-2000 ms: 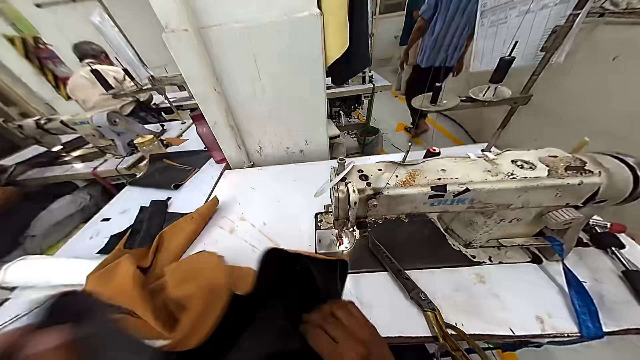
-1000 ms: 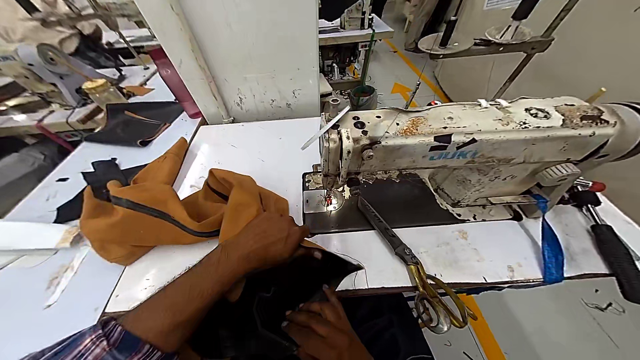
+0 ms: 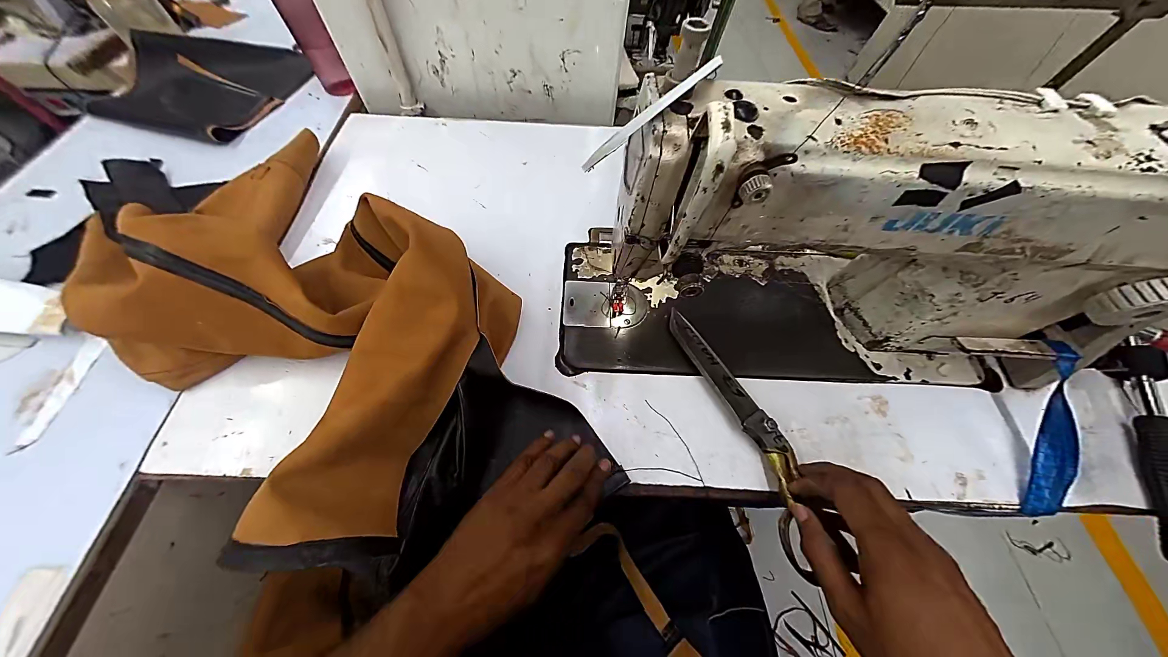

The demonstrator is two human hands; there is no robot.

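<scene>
My left hand (image 3: 543,497) lies flat with its fingers on a black leather-like panel (image 3: 538,411) at the table's front edge. That panel joins a tan garment piece (image 3: 392,383) with black trim, heaped to the left and hanging over the edge. On the right, my right hand (image 3: 853,538) grips the brass-coloured handle of tailor's shears (image 3: 730,383), whose blades point up and left onto the machine bed. The Juki sewing machine (image 3: 912,201) stands behind, its presser foot (image 3: 619,306) over the needle plate with no cloth under it.
A loose thread (image 3: 671,433) lies on the white tabletop (image 3: 493,160). A blue strap (image 3: 1054,447) hangs at the right beside a black-handled tool (image 3: 1152,456). Black scraps (image 3: 137,187) and a dark folded piece (image 3: 205,82) lie at the left. A white cabinet (image 3: 511,59) stands behind.
My right hand has moved from the black panel to the shears and taken hold of their handle. My left hand has moved from the tan piece onto the black panel.
</scene>
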